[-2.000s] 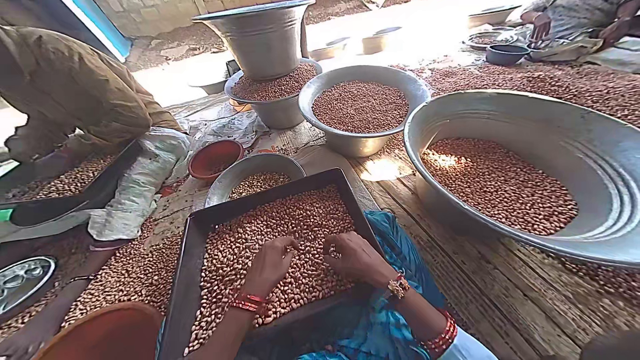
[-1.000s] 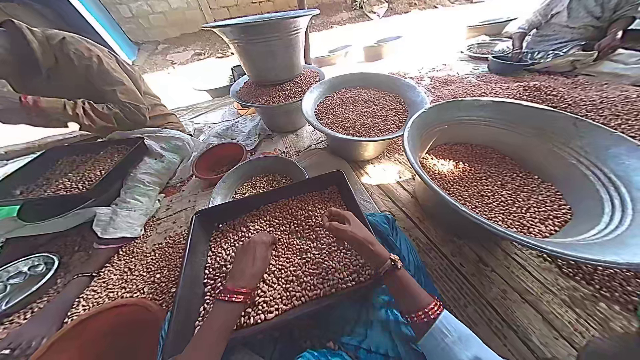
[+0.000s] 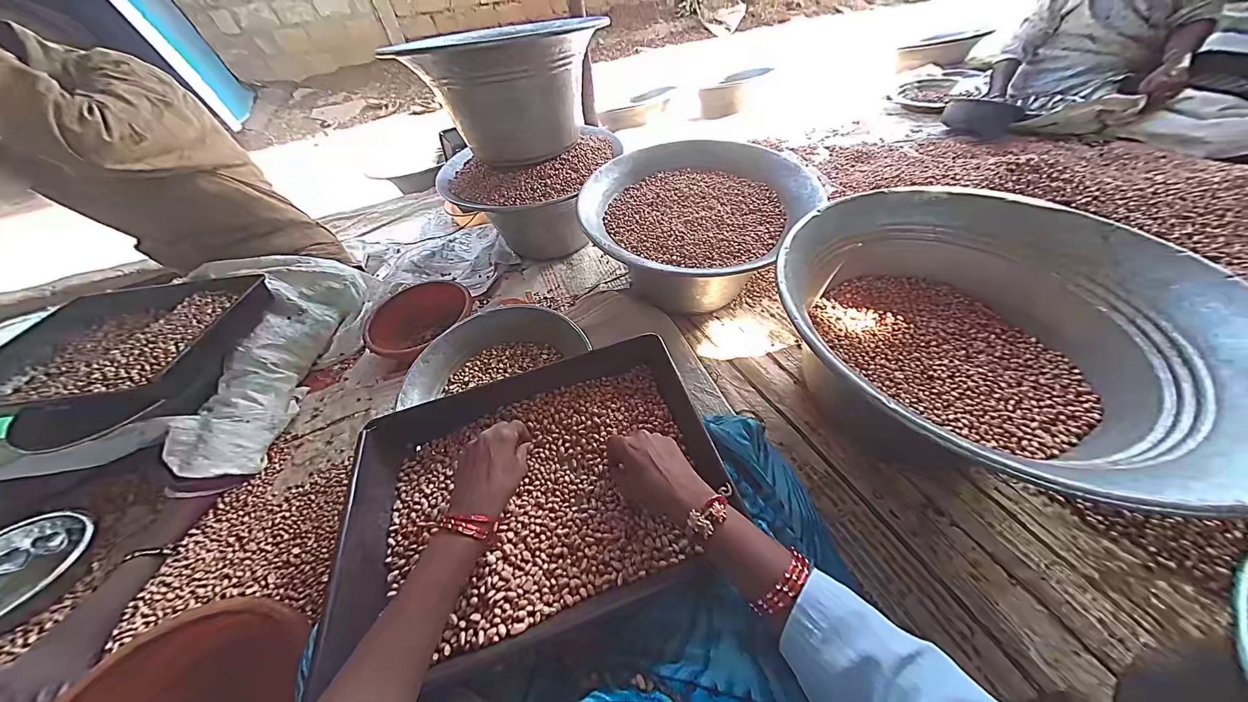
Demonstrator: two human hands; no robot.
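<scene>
A dark rectangular tray [image 3: 353,546] rests on my lap, spread with shelled reddish-brown nuts [image 3: 546,546] that look like peanuts. My left hand [image 3: 490,468] lies on the nuts left of the tray's middle, its fingers curled downward. To its right, my right hand [image 3: 658,473] touches the nuts near the tray's right side, fingers bent inward. The fingertips of both hands are partly hidden, so whether they pinch any nuts cannot be told. Behind the tray's far edge stands a metal bowl [image 3: 439,356] with nuts inside.
A large metal basin [image 3: 1092,312] of nuts stands at right, another basin [image 3: 673,283] further back, and stacked basins [image 3: 517,97] behind. A reddish bowl [image 3: 414,317] sits left of centre. A second tray [image 3: 219,336] and a person [image 3: 156,156] are at left. Another person [image 3: 1102,58] sits far right.
My right hand has come down from the tray's far right part toward its middle right. My left hand has shifted slightly away from me. The person at left has changed posture.
</scene>
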